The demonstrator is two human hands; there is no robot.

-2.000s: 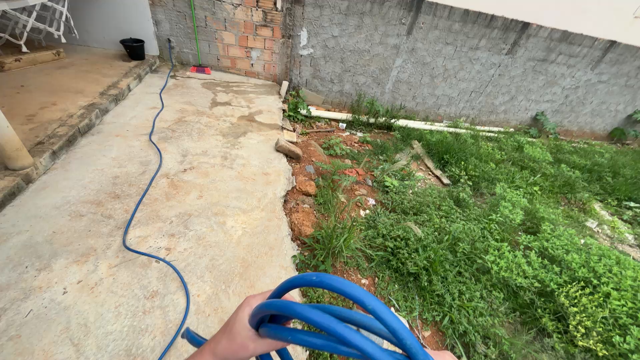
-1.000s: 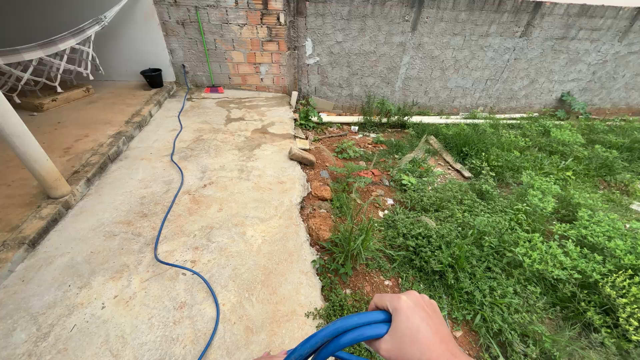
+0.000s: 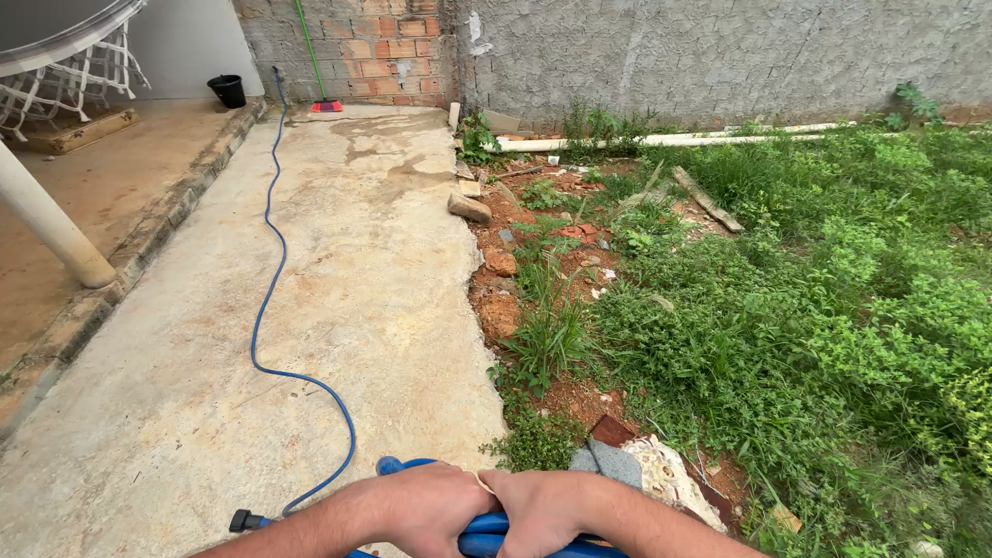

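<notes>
Both of my hands meet at the bottom centre of the head view, around a coiled blue garden hose (image 3: 484,535). My left hand (image 3: 438,504) grips the coil from the left side. Touching it, my right hand (image 3: 539,504) closes over the loops from the right. A rounded blue end or loop pokes out above my left wrist. Left of my left forearm, a black hose fitting (image 3: 246,521) lies low over the concrete. The hose's long run (image 3: 271,287) winds over the slab to the far wall. The lower part of the coil is out of frame.
A concrete slab (image 3: 372,310) borders red soil, stones and weeds (image 3: 775,333) on the right. Broken tiles (image 3: 620,465) lie near my right forearm. Far off are a green-handled broom (image 3: 327,105), a black bucket (image 3: 227,91) and white pipes (image 3: 666,141). A column (image 3: 54,221) and hammock (image 3: 70,62) are left.
My left hand, almost out of view a second ago, now shows beside my right hand on the coil. The black fitting has come into view at the lower left.
</notes>
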